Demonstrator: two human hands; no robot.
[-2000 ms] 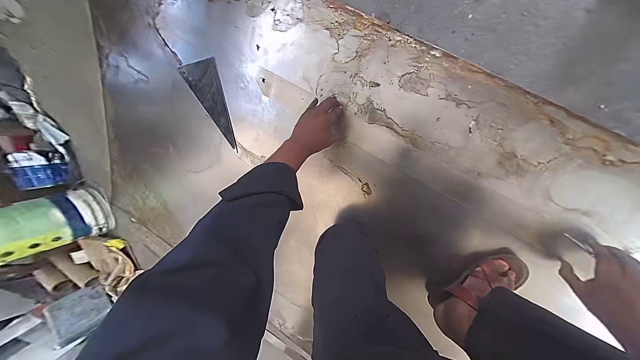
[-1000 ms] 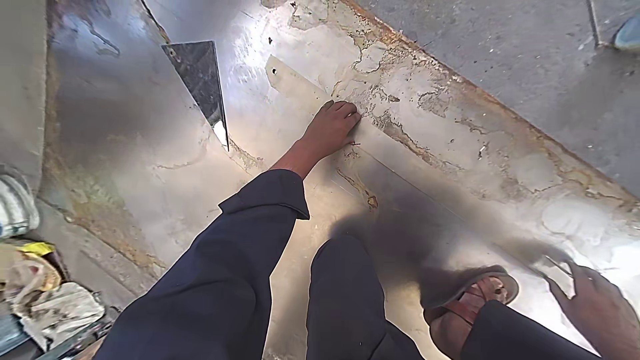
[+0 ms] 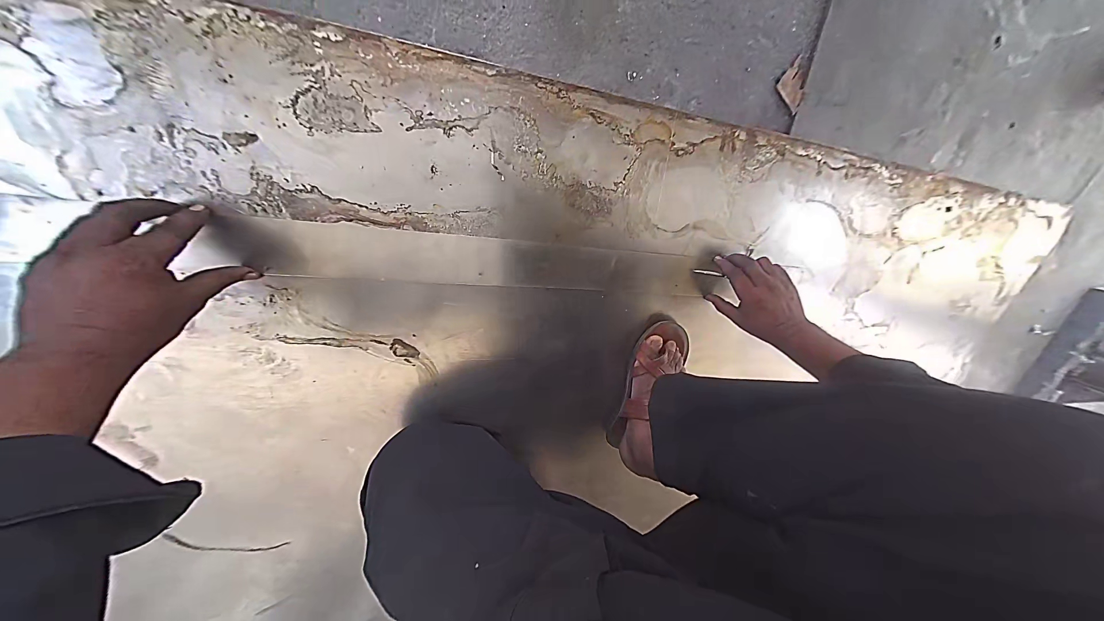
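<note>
A long flat metal strip (image 3: 448, 259) lies across a large stained metal sheet (image 3: 345, 164). At the strip's left part is my left hand (image 3: 121, 285), its thumb by the lower edge and its fingertips by the upper edge. My right hand (image 3: 763, 297) is at the strip's right part, with a thin, pointed metal tool (image 3: 709, 272) between thumb and fingers. The tool's tip points left, over the strip; whether it touches is not clear. Blur and shadow hide details around the fingertips of both hands.
My sandalled foot (image 3: 651, 371) stands on the sheet just below the strip, near my right hand. The sheet's rusty edge (image 3: 552, 82) borders a grey floor (image 3: 604, 43). A small brown fragment (image 3: 792, 84) lies on that floor.
The view has swung toward the right, and the dark triangular plate seen earlier is out of view. My left hand now spans the strip's width, its thumb and fingers spread farther apart.
</note>
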